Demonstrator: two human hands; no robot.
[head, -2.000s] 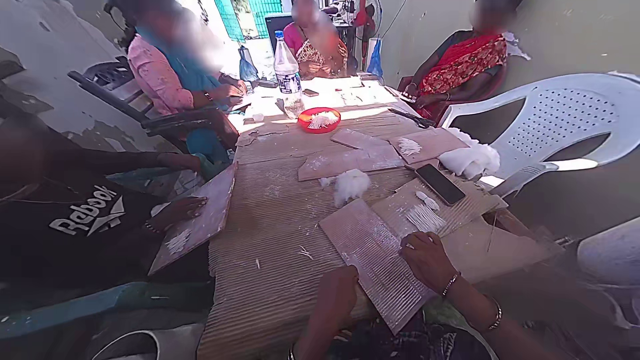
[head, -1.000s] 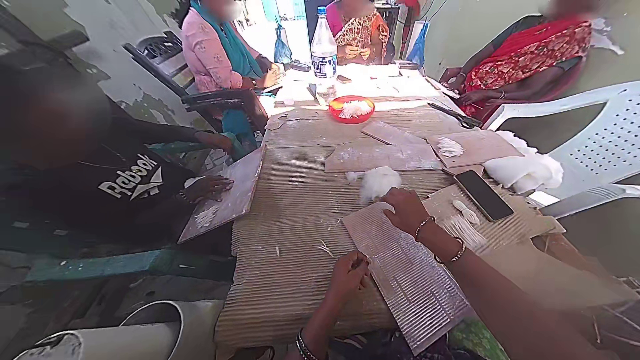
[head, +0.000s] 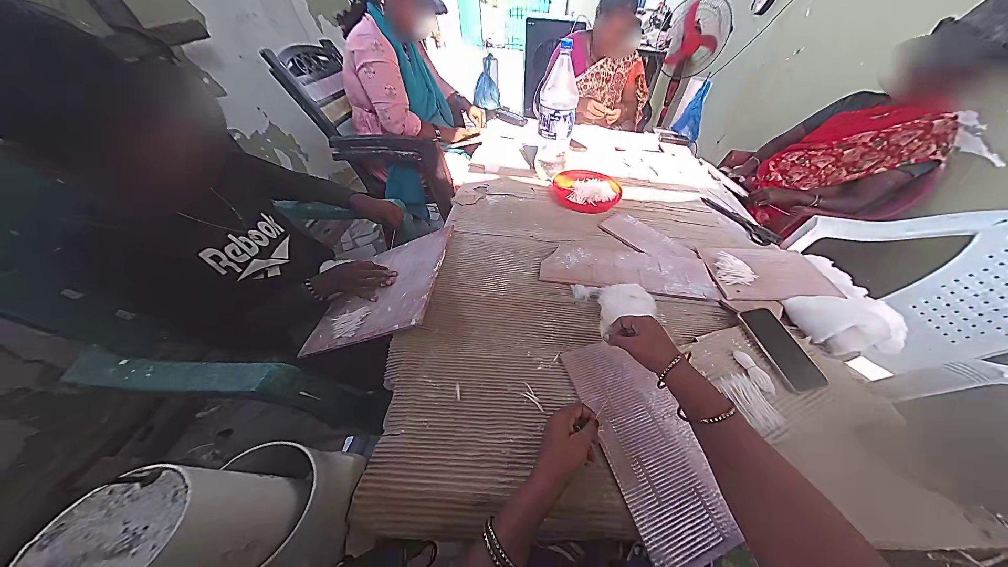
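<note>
My right hand (head: 642,342) is at the near edge of a white cotton wad (head: 626,305), its fingers bent against the fibre; whether they grip any is hard to tell. Below it a ridged board (head: 661,457) lies slanted on the corrugated cardboard table cover (head: 472,315). At the board's left edge is my left hand (head: 571,441), fingers curled, with a small dark spot between them that I cannot make out. Thin white cotton wicks (head: 533,398) lie loose just above the left hand. More wicks (head: 752,402) are bundled right of the ridged board.
A smartphone (head: 782,350), a larger cotton heap (head: 846,323) and flat boards (head: 630,269) lie to the right and beyond. Farther off stand a red plate (head: 587,191) of wicks and a plastic bottle (head: 557,110). A co-worker's hand (head: 354,279) rests on a tilted board at left. Others sit around the table.
Two seconds ago both hands were at the ridged board. My right hand has since moved away from me to the cotton wad, and my left hand is at the board's left edge. The view has shifted.
</note>
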